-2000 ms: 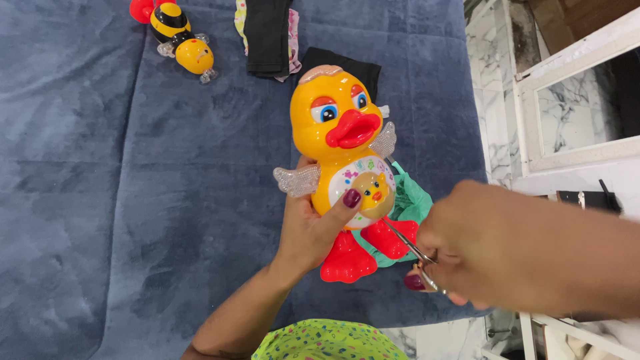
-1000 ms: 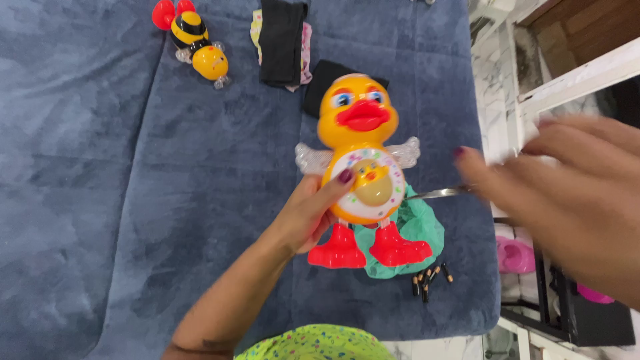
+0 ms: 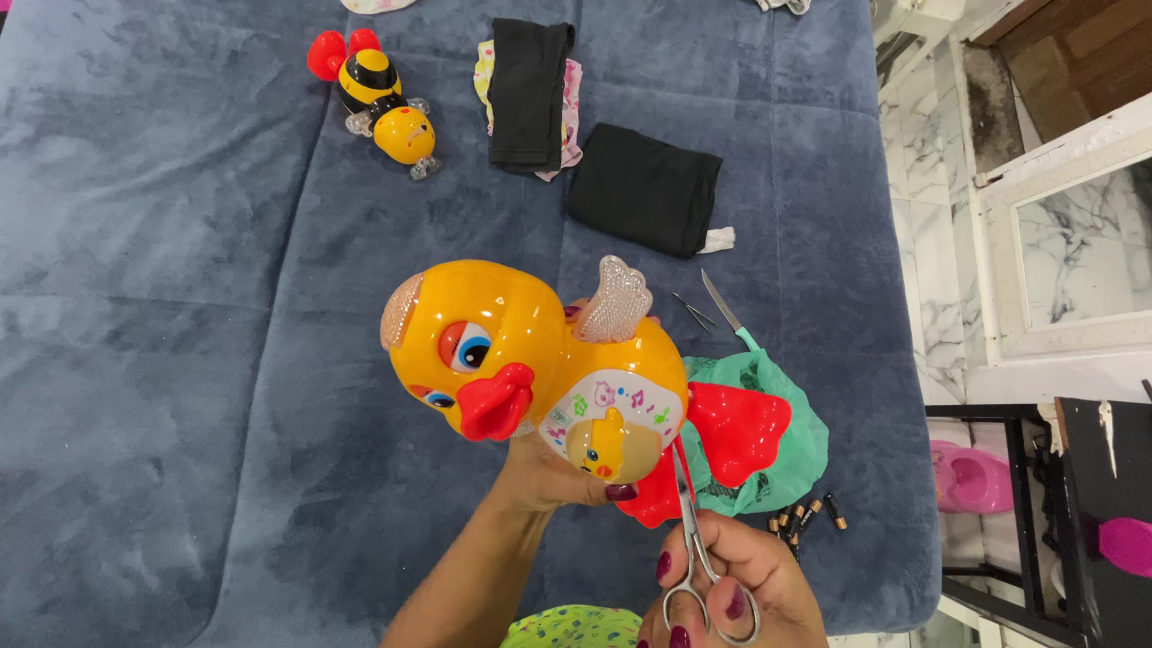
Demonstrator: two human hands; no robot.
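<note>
My left hand [image 3: 549, 468] holds a yellow plastic duck toy [image 3: 612, 360] from beneath, its thumb near the round belly panel and its fingers partly hidden behind the body. The duck lies tilted, head to the left, red feet [image 3: 738, 432] to the right. Metal scissors [image 3: 695, 549] are in my right hand [image 3: 765, 576], their tips at the lower edge of the belly, between the feet; whether the tips touch the toy I cannot tell. Under the feet lies a green plastic bag [image 3: 801, 441], with a knife [image 3: 722, 301] and tweezers [image 3: 695, 311] above it.
Several batteries [image 3: 796, 520] lie below the bag on the blue cloth surface [image 3: 162, 405]. A bee toy [image 3: 382, 94] is at upper left. Folded black cloths [image 3: 643, 189] lie beyond the duck. A black rack [image 3: 1017, 486] stands past the right edge, beside a pink plastic item [image 3: 972, 477].
The duck has gone from upright to tilted, its head now to the left. My right hand has come back from the right with the scissors, to the duck's lower end.
</note>
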